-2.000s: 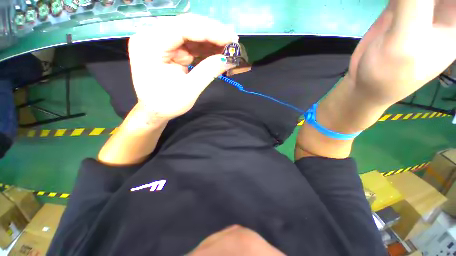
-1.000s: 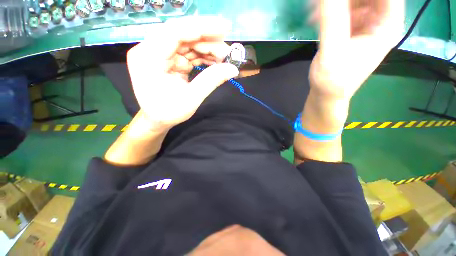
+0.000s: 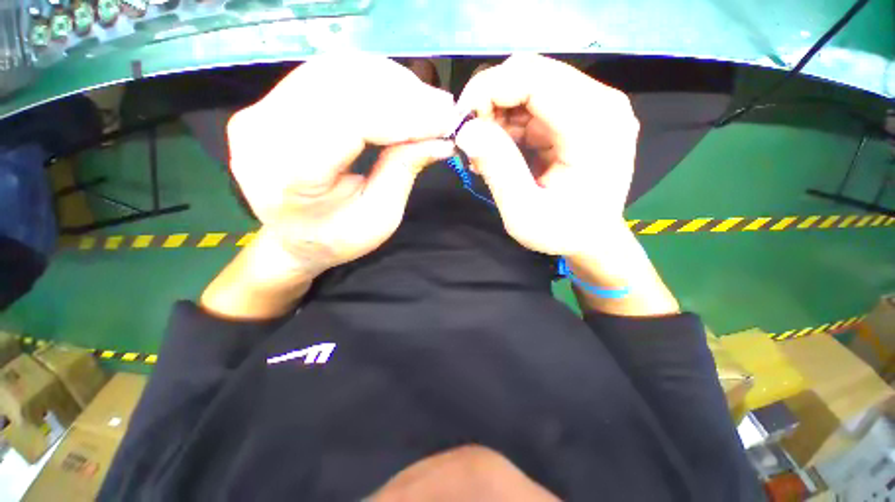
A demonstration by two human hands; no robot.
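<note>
My left hand (image 3: 339,162) and my right hand (image 3: 554,147) meet fingertip to fingertip just below the bench edge, above my lap. Between thumbs and forefingers they pinch a small dark module (image 3: 460,127). Only a thin dark sliver of it shows; the fingers hide the rest. I cannot tell its parts or which side faces up. A blue anti-static wrist strap (image 3: 594,286) is on my right wrist, and its coiled blue cord (image 3: 461,175) hangs behind the fingers.
The green bench (image 3: 432,29) crosses the top. A clear blister tray (image 3: 157,37) with green boards is at upper left, beside stacked clear trays (image 3: 12,59). A black cable (image 3: 829,34) hangs over the bench edge at right. Cardboard boxes (image 3: 795,377) stand on the floor behind.
My right hand has come down from over the bench and now meets my left hand at the small module. The module is now mostly covered by fingers.
</note>
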